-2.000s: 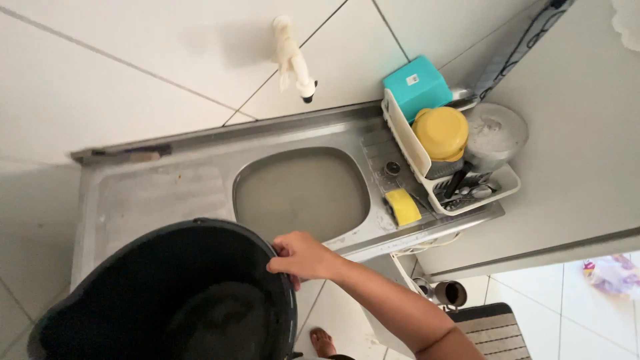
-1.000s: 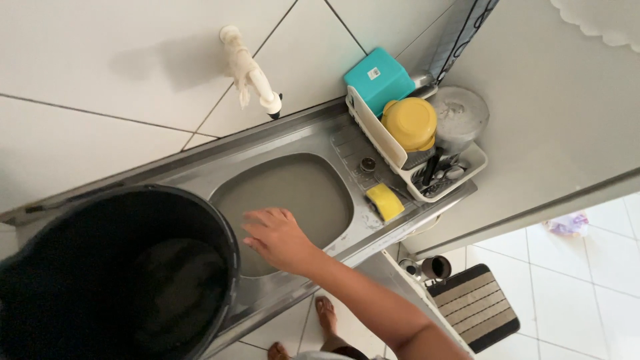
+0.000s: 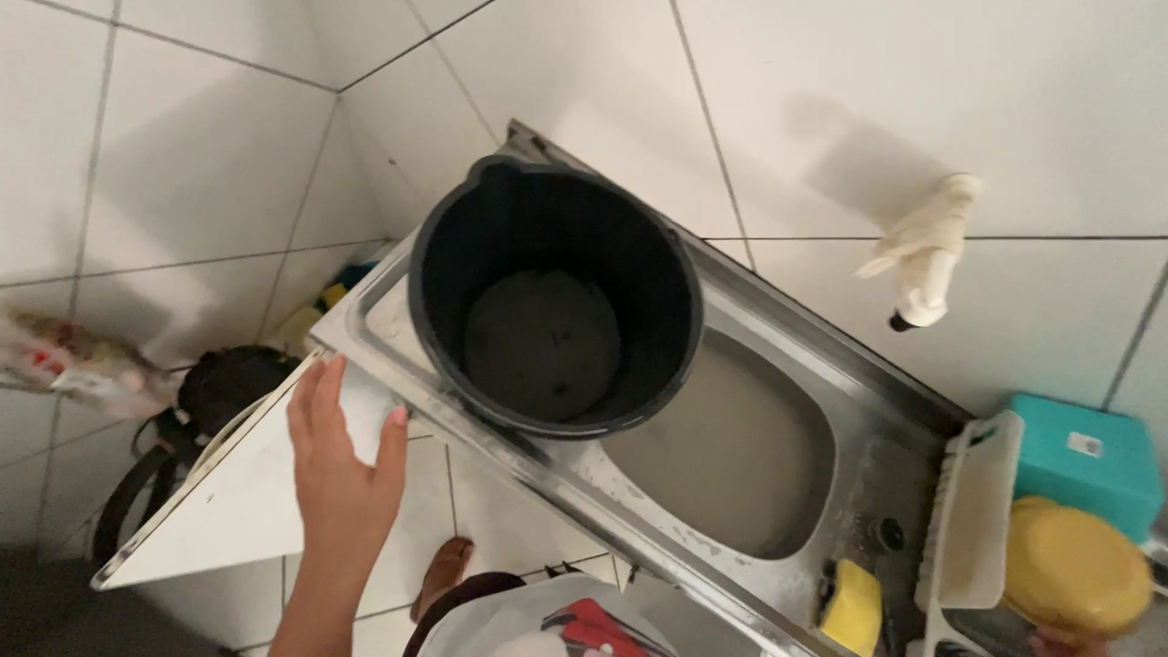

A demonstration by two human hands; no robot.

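My left hand (image 3: 347,465) is raised left of the bucket, fingers apart, holding nothing. A black plastic bucket (image 3: 557,347) stands on the drainboard of the stainless steel sink (image 3: 388,315), its rim overlapping the view of the basin; a little dark liquid lies in its bottom. Cloudy greyish water (image 3: 730,447) fills the basin. At the bottom right edge, what looks like my right hand (image 3: 1068,641) shows only as a small part by a yellow bowl (image 3: 1077,566); its grip cannot be told. A yellow sponge (image 3: 853,607) lies beside the basin.
A white dish rack (image 3: 976,511) and a turquoise container (image 3: 1086,456) stand at the right. A wrapped white tap (image 3: 935,246) juts from the tiled wall. An open white cabinet door (image 3: 228,493) projects at left, near a hanging plastic bag (image 3: 87,365) and dark items.
My right hand has let go of the bucket rim and moved away past the basin. My left hand has come into view, open. The view has turned left.
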